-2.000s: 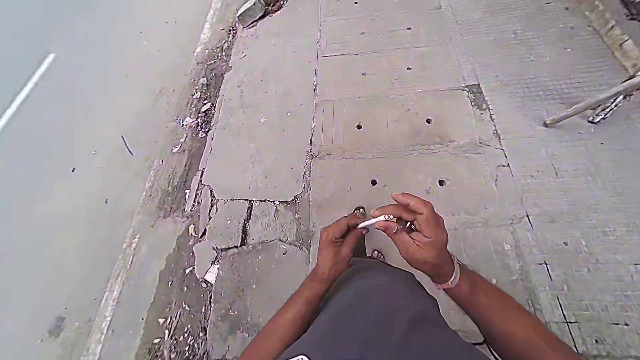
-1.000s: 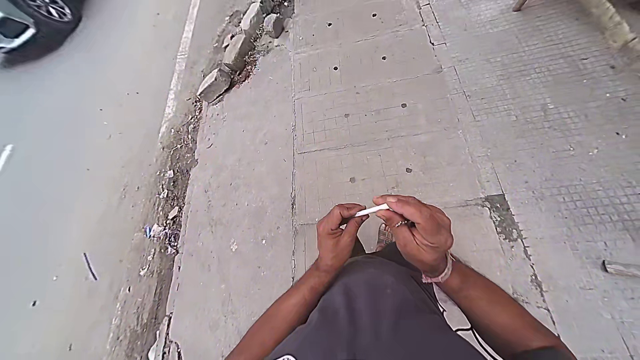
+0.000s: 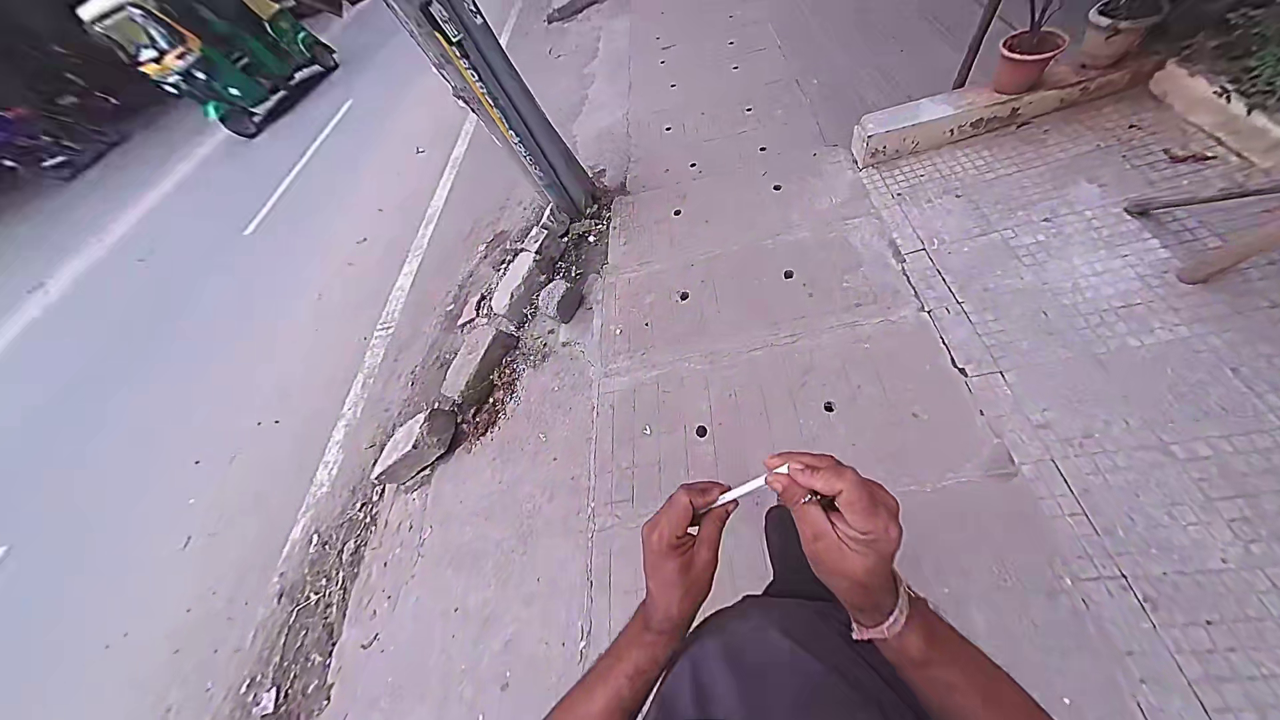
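A thin white stick [image 3: 745,488], perhaps a rolled cigarette, spans the gap between my hands at the lower middle of the head view. My left hand [image 3: 683,545] pinches its lower left end between thumb and fingers. The upper right end is pinched by my right hand [image 3: 845,525], which has a ring on one finger and a pale band [image 3: 884,622] around the wrist. Both hands are over the paved footpath, in front of my dark shirt [image 3: 785,660].
Broken kerb stones [image 3: 415,445] line the footpath's left edge, up to a leaning metal pole [image 3: 530,130]. A green auto-rickshaw [image 3: 250,65] is on the road. At right are a low wall [image 3: 960,120], a potted plant [image 3: 1030,62] and wooden poles [image 3: 1230,250].
The view has shifted a lot, bringing the pole, auto-rickshaw and flowerpots into sight. The car seen one second ago is out of view. Both hands still hold the white stick.
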